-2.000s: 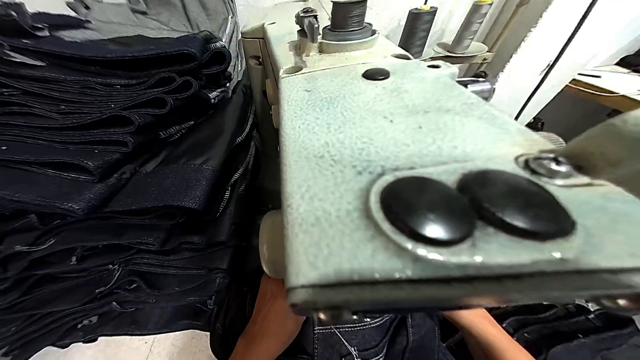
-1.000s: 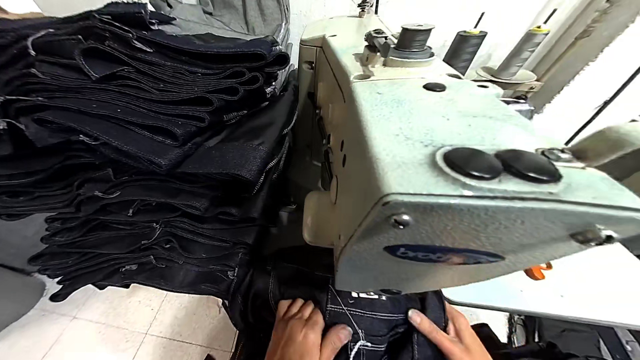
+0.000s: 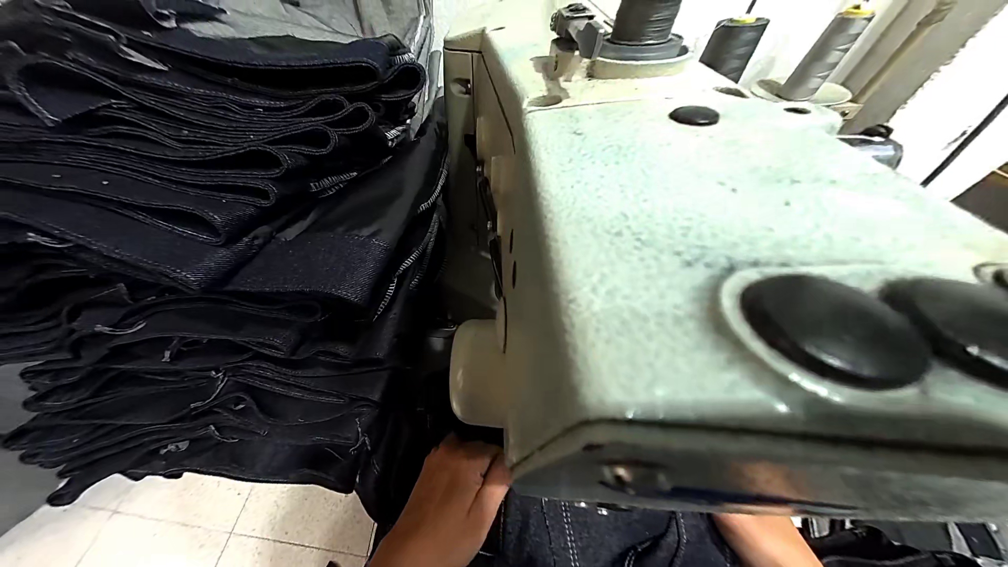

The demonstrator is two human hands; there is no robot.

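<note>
The pale green head of an industrial sewing machine [image 3: 669, 236] fills the middle and right. Below its left front edge, my left hand [image 3: 461, 492] rests at dark denim fabric [image 3: 606, 535] with light stitching; its fingertips are hidden beneath the machine head. My right hand [image 3: 764, 539] shows only as a wrist and forearm at the bottom, on the right side of the denim, its fingers hidden by the machine. Whether either hand grips the cloth cannot be made out.
A tall stack of folded dark denim pieces [image 3: 189, 205] stands close on the left. Thread spools [image 3: 732, 47] sit behind the machine head. A tiled floor [image 3: 181, 512] shows at lower left, and more dark cloth [image 3: 874, 547] lies at lower right.
One second ago both hands showed on the denim in front of the machine; now they are partly hidden beneath its head. The view has moved nearer to the machine.
</note>
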